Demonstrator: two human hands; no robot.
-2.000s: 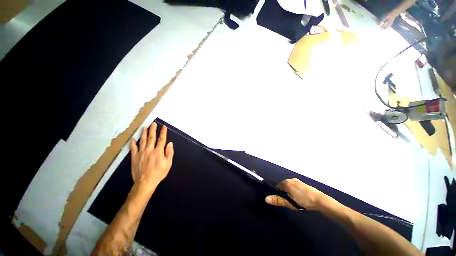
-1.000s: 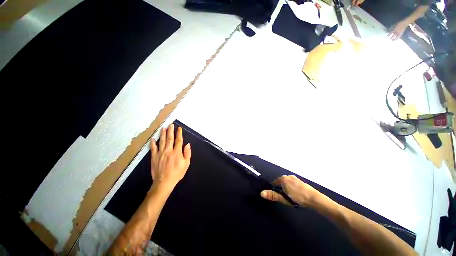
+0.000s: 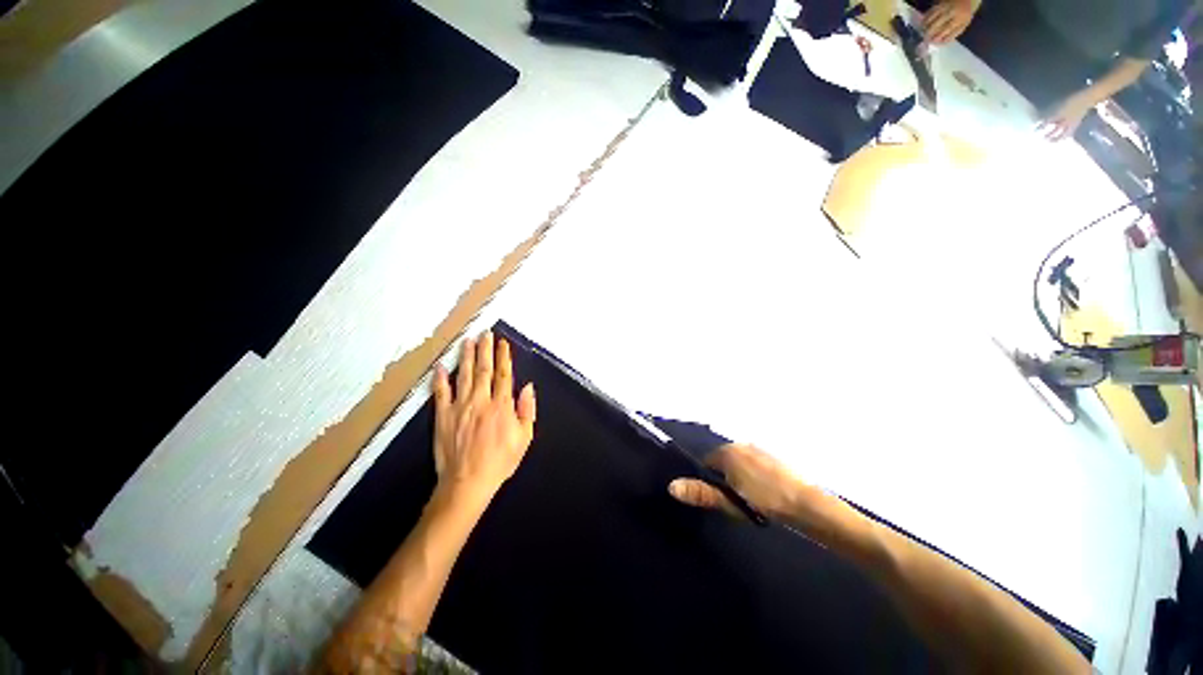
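Note:
A black cloth panel lies flat on the white table in front of me. My left hand lies flat on its upper left part, fingers slightly apart, holding nothing. My right hand is closed round the dark handles of the shears. The silver blades lie along the panel's upper edge and point up and left towards its corner. A narrow black strip stands off beyond the blades. A thin pale line shows near the edge.
A large black panel lies at the left, past a torn brown seam. Dark cloth and a tan card piece lie at the far side. A corded cutting machine stands at the right. Another person's hands show at the top.
The shears and my right hand have moved up and left along the panel's edge, towards my left hand. My left hand stays on the same part of the cloth. The view has shifted.

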